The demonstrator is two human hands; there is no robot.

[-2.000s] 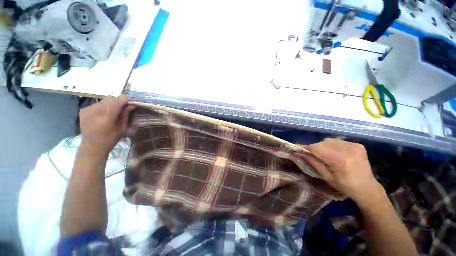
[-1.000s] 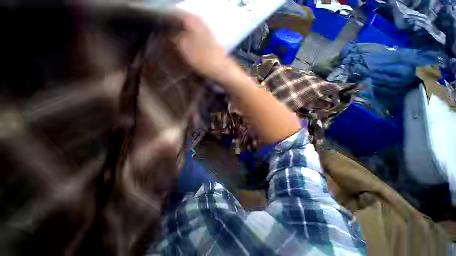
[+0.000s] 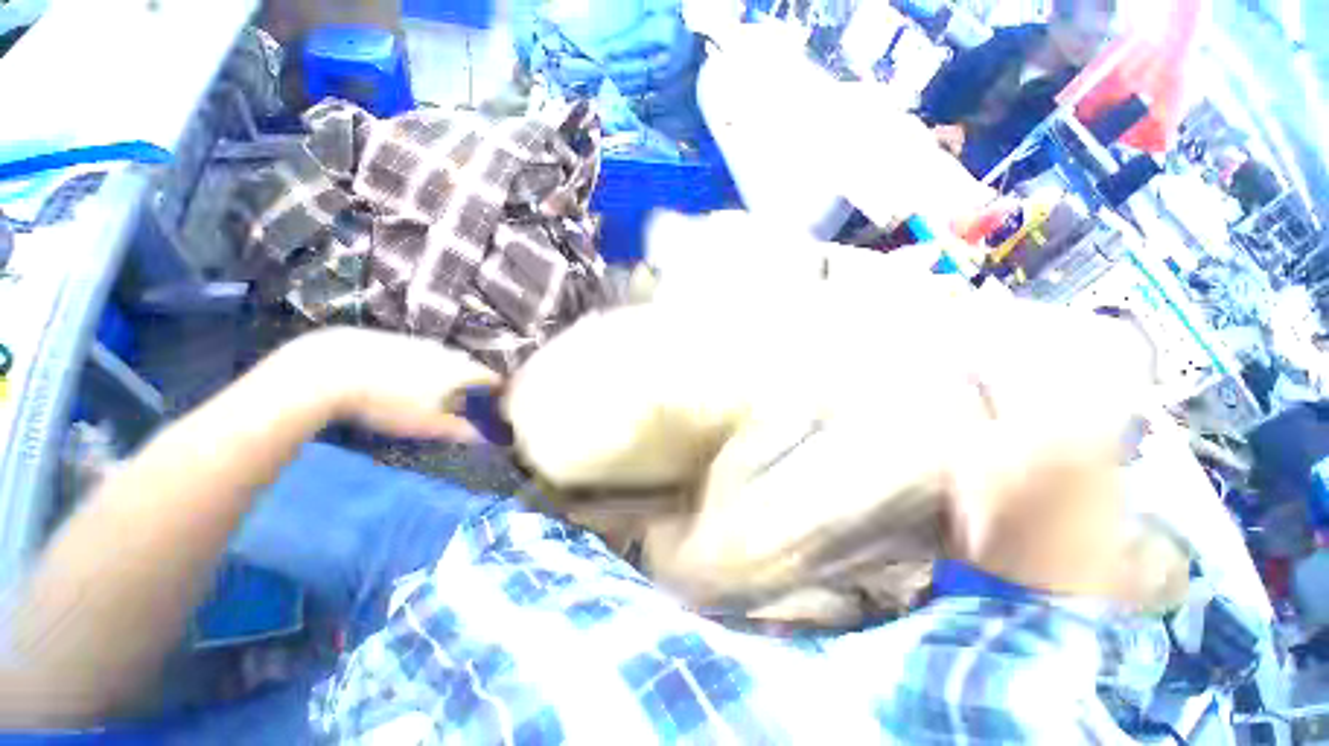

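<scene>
A large pale cream cloth heap (image 3: pixel 816 394), overexposed and blurred, lies in front of me and to the right. My left hand (image 3: pixel 423 391) reaches in from the left and is at the heap's left edge, beside a small dark patch; its fingertips are blurred. My right hand (image 3: pixel 1042 510) is at the heap's right side, very blurred, with its fingers not distinct. Whether either hand grips the cloth cannot be told. A brown and cream plaid cloth pile (image 3: pixel 452 219) lies beyond my left hand.
The sewing table's edge (image 3: pixel 66 335) runs along the left. A blue stool or bin (image 3: pixel 354 70) stands behind the plaid pile. A long white surface (image 3: pixel 838 131) is beyond the cream heap. A person in dark clothing (image 3: pixel 1006 73) is at the upper right, near cluttered workstations.
The view has swung right, away from the sewing machine. The plaid piece stretched between both hands earlier is no longer seen in them; both hands are now at the cream heap.
</scene>
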